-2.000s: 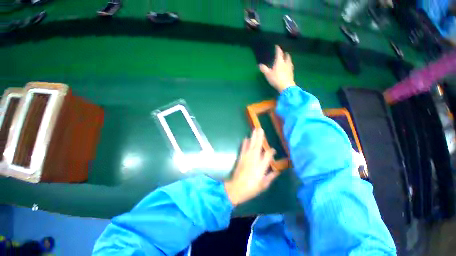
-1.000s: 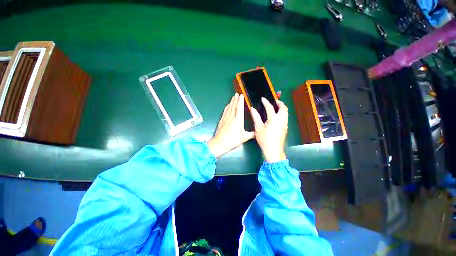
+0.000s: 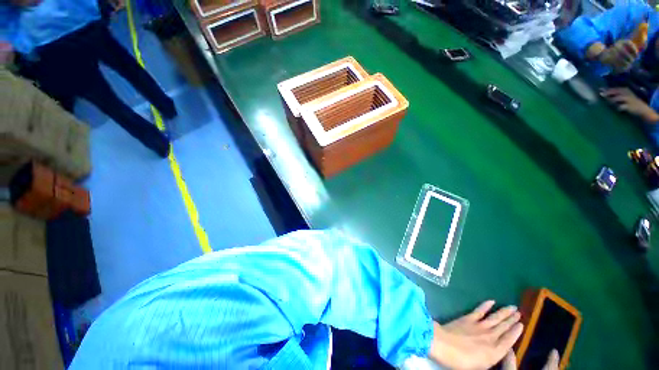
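An orange-brown frame fixture (image 3: 536,348) with a glossy dark panel (image 3: 553,334) in its window lies at the bottom right, cut off by the picture's edge. Brown side wall shows at its upper left. My left hand (image 3: 478,338) is flat with fingers apart, its fingertips at the frame's left side. Of my right hand (image 3: 553,360) only fingertips show at the bottom edge, by the frame's lower part; its grip is hidden. A clear plate with a white inner border (image 3: 412,258) lies alone on the green bench, up and left of the frame.
Two tall stacks of brown frames (image 3: 361,150) with pale-rimmed tops stand on the bench (image 3: 498,188); more stand farther off. Small handheld devices (image 3: 503,98) lie across the bench. Another person's hands (image 3: 630,101) show at upper right. A person stands on the blue floor, beside cardboard boxes (image 3: 36,130).
The view has swung left, bringing the stacks and floor into sight. The framed panel now shows at the bottom right, and my right hand is mostly out of the picture.
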